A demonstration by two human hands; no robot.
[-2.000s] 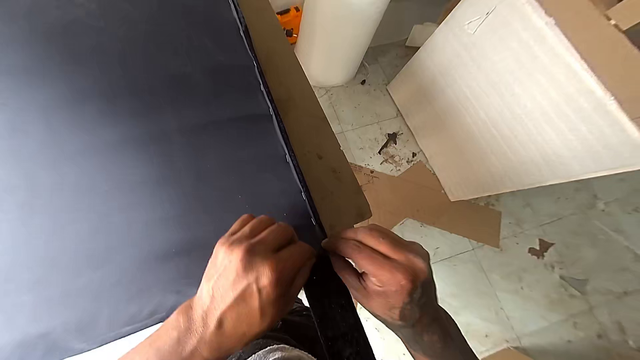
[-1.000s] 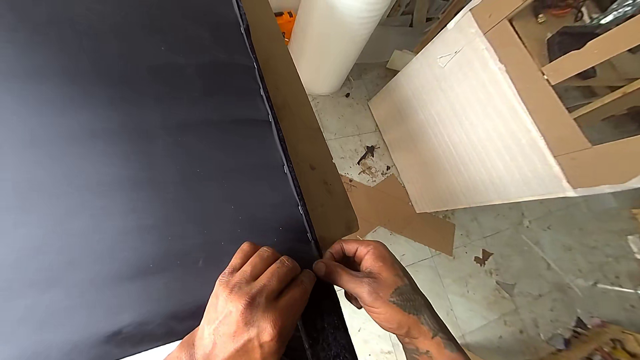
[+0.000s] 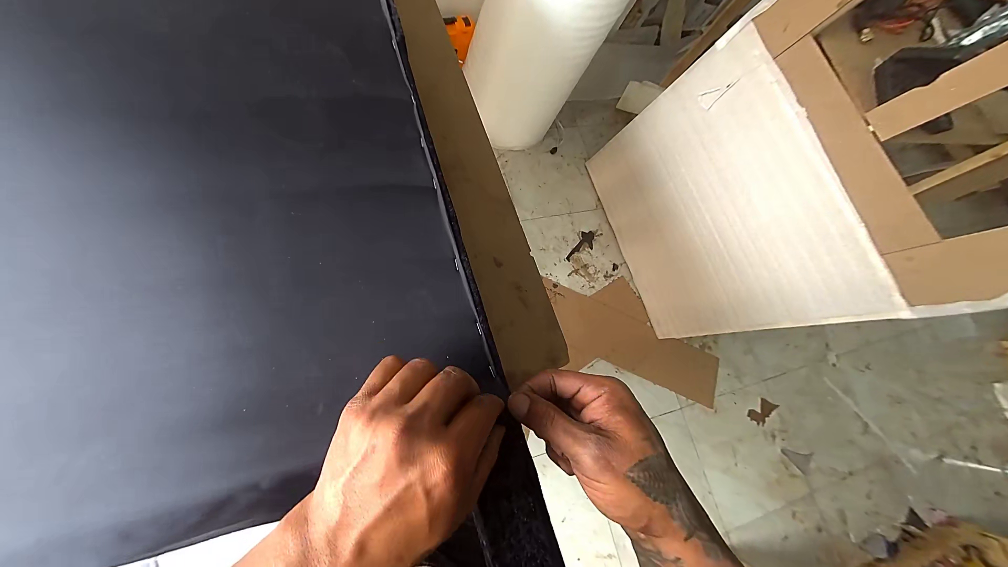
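Observation:
Black fabric [image 3: 220, 236] lies over a broad flat surface on the left, with small staples along its right edge. My left hand [image 3: 405, 449] rests on the fabric near the lower end of that edge, its thumb and forefinger pinching the edge. Opposite it, my right hand [image 3: 591, 433] pinches the same dark edge between thumb and fingertips. Both sets of fingertips almost meet, and what lies between them is largely hidden. A dark, velvety fabric strip [image 3: 516, 496] hangs below the hands. Beside the stapled edge runs a brown board [image 3: 496, 236].
A white roll [image 3: 535, 71] stands behind the board, near an orange tool [image 3: 459, 35]. At right is a frame of wood or board with a white padded side [image 3: 748, 197]. Cardboard pieces [image 3: 646, 339] and scraps lie on the tiled floor [image 3: 756, 472].
The view has shifted somewhat, showing more of the frame at right. Both hands remain at the lower end of the fabric edge.

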